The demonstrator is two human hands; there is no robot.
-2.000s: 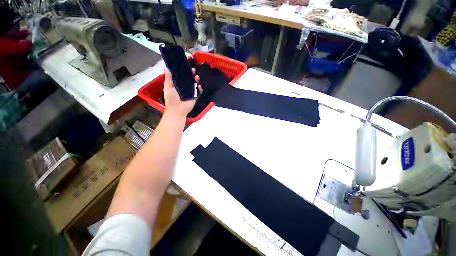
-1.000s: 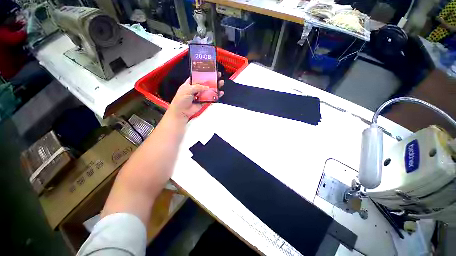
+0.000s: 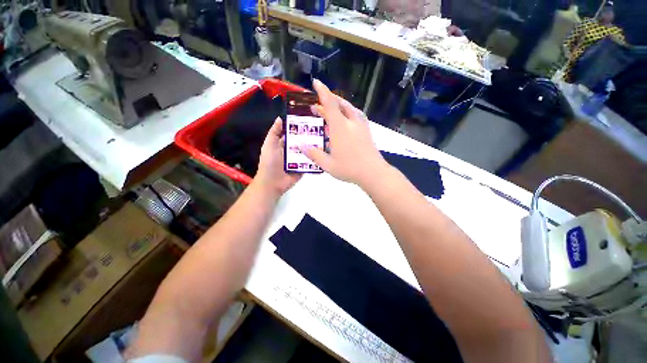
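A smartphone (image 3: 305, 135) with a lit screen is held upright over the table, beside the basket. My left hand (image 3: 273, 159) is closed around its left side and lower edge. My right hand (image 3: 347, 135) is at its right side, thumb over the screen and fingers raised near the top; whether it grips the phone is unclear. A black cut panel (image 3: 355, 280) with a stepped end lies on the white table; my right forearm hides part of it. Another black panel (image 3: 418, 174) lies behind my right forearm.
A red plastic basket (image 3: 206, 164) with black pieces stands at the table's left. A sewing machine head (image 3: 592, 248) and grey lamp (image 3: 535, 252) are at right. Another machine (image 3: 117, 60) stands upper left. Cardboard boxes (image 3: 92, 269) are lower left.
My right hand has come into view at the phone. The phone screen went from dark to a lit lock screen and now shows a page of pictures. The view has shifted slightly.
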